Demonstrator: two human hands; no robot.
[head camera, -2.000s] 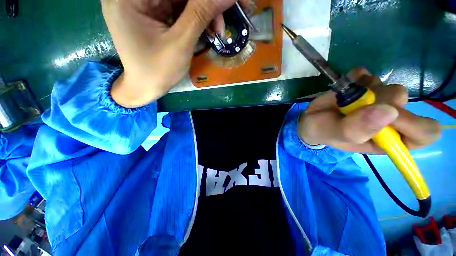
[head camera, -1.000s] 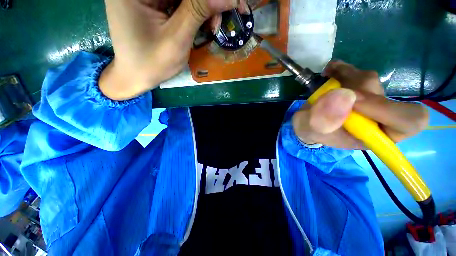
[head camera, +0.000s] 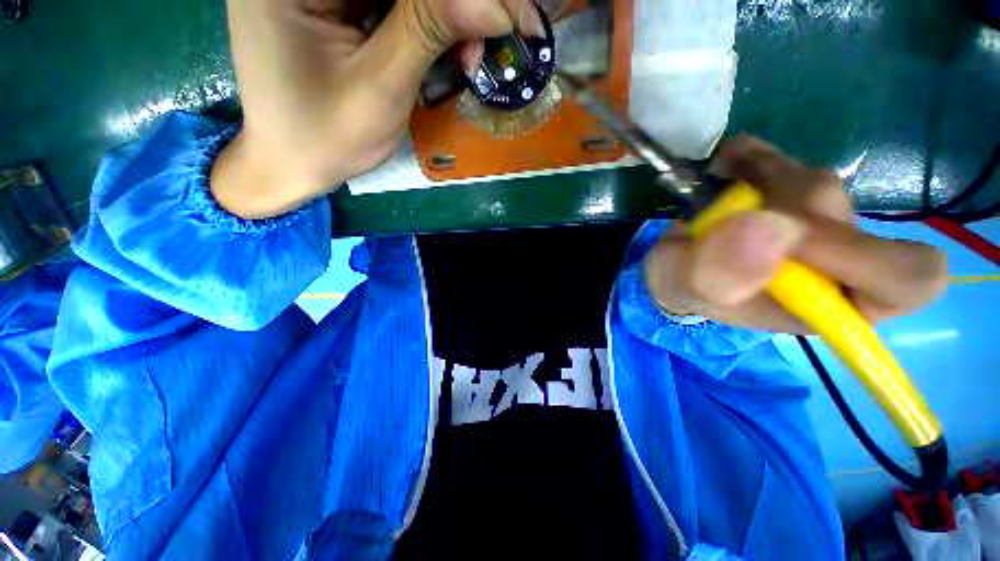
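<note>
The round board assembly (head camera: 513, 75), a black disc with bright pads and a yellowish centre, sits over the orange jig (head camera: 493, 160) at the top. My left hand (head camera: 351, 93) is cut off by the top edge. Its fingers are on the disc's upper left rim; whether it holds tweezers is hard to tell. My right hand (head camera: 790, 241) is closed on the yellow soldering iron (head camera: 855, 340), slightly blurred. The iron's metal shaft points up-left and its tip is close to the disc's right side; contact cannot be told.
The white pad (head camera: 685, 88) lies under the jig on the glossy green bench (head camera: 833, 88). A metal-framed object (head camera: 33, 219) stands at the left bench edge. Black cables cross the upper right, and the iron's cord hangs below my right hand. Another blue sleeve (head camera: 33, 362) shows at far left.
The iron has moved left and up from away at the right to close beside the disc. The disc and my left hand have shifted slightly. In the last second little has changed.
</note>
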